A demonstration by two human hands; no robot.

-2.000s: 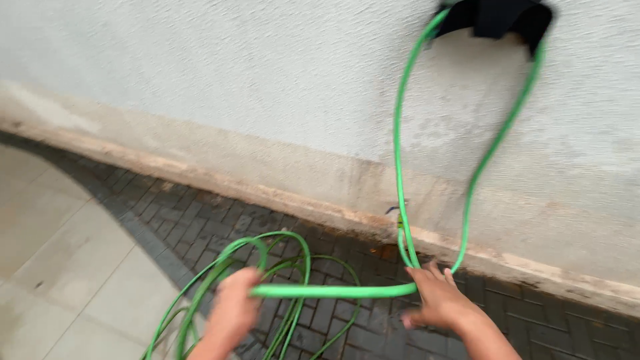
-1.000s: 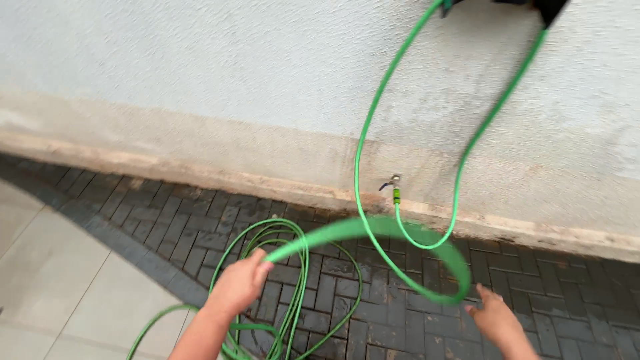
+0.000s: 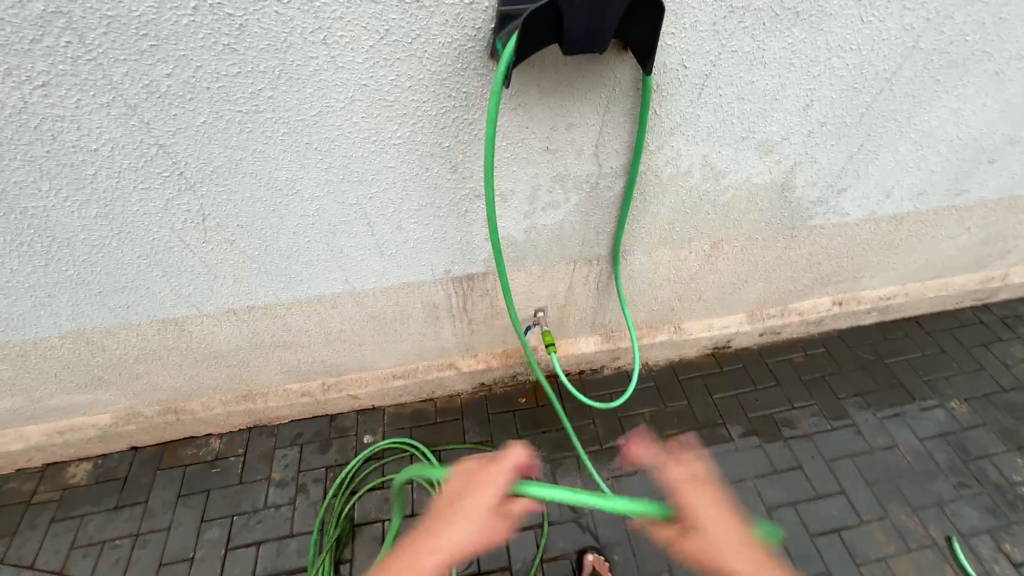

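Note:
A green garden hose (image 3: 592,498) spans between my two hands at the bottom of the view. My left hand (image 3: 488,500) is closed around it. My right hand (image 3: 688,500), blurred, is at the hose's right part, with a bit of hose showing beyond it; its exact grip is unclear. From a black wall-mounted hose holder (image 3: 588,28) the hose hangs in two strands. The right strand curves up to a yellow-green connector (image 3: 549,342) on a wall tap (image 3: 540,314); the left one runs down toward my hands. Loose hose coils (image 3: 340,504) lie on the paving at lower left.
A rough white wall (image 3: 280,160) with a stained lower band meets dark block paving (image 3: 840,432) at a low ledge (image 3: 280,398). A short piece of green hose (image 3: 962,556) shows at the lower right. A foot in a sandal (image 3: 594,562) is at the bottom edge.
My hands have come closer together than one second ago. The right hand, apart from the hose then, is now at it. The wide loop beside that hand no longer shows. The view has shifted.

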